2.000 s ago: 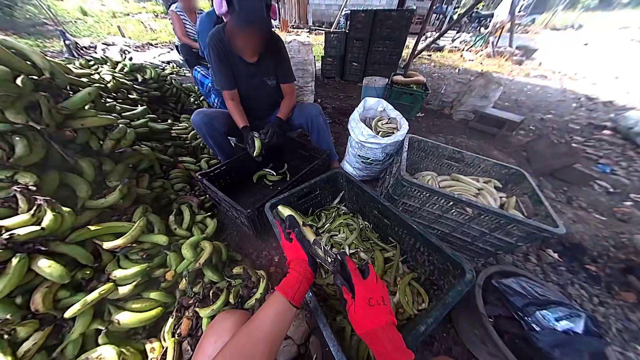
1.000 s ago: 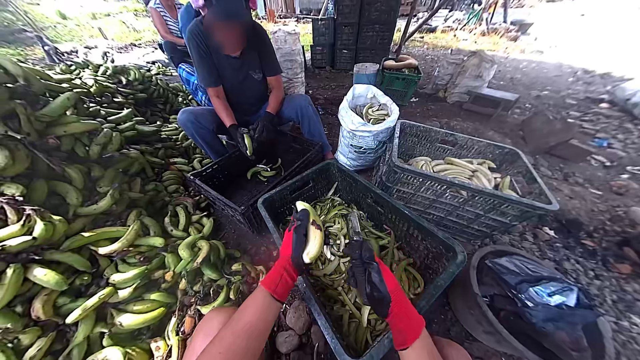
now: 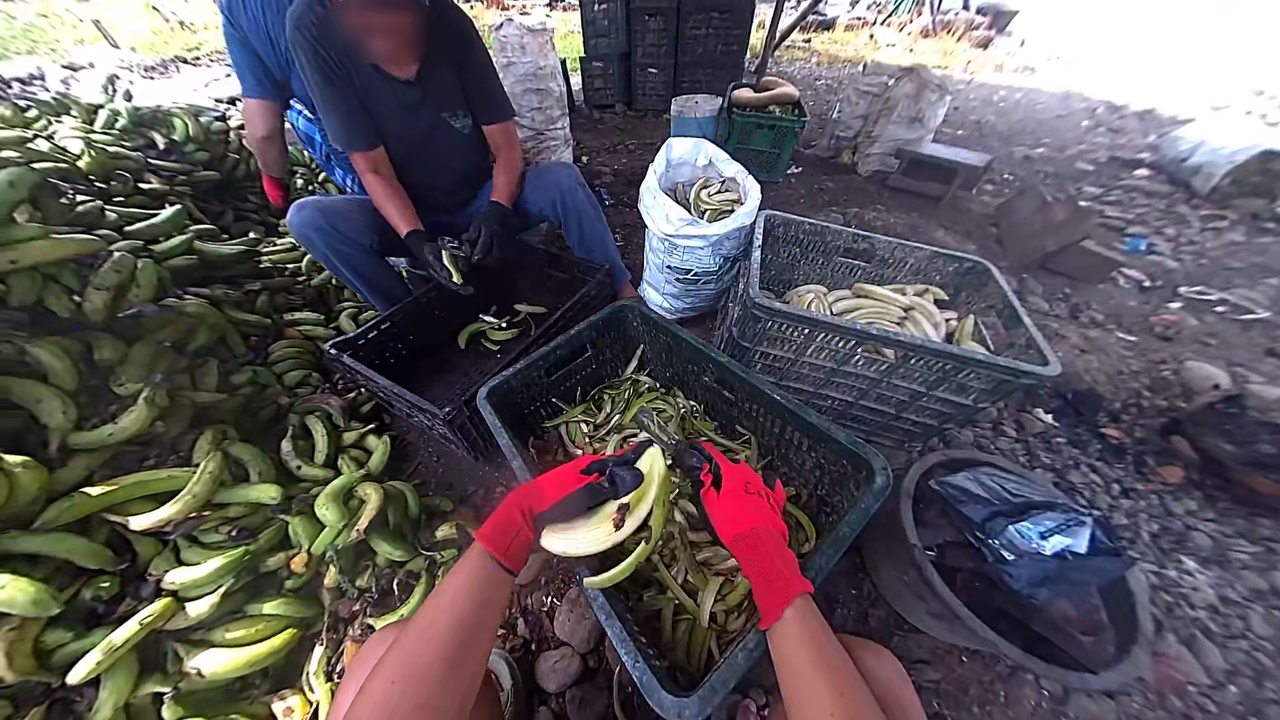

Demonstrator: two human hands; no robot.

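Observation:
My left hand (image 3: 575, 497), in a red glove with a dark palm, grips a partly peeled green plantain (image 3: 600, 522) above a dark green plastic crate (image 3: 850, 450). A strip of green peel (image 3: 640, 545) hangs from the plantain's right side. My right hand (image 3: 735, 510), gloved alike, holds a knife (image 3: 655, 428) whose blade lies at the plantain's upper end; its handle is hidden in the glove. Cut peels (image 3: 700, 600) fill much of the crate under both hands.
A heap of green plantains (image 3: 120, 430) lies left. A co-worker with dark gloves sits behind a black crate (image 3: 400, 395). A white sack (image 3: 690, 265) and a crate (image 3: 1040, 350) of peeled plantains stand beyond mine. A round tub (image 3: 900, 560) with black plastic stands right.
The plantain has turned in my left hand, and a peel strip now hangs from it. My right hand has come up close beside it with the knife. Another person is bending behind the co-worker.

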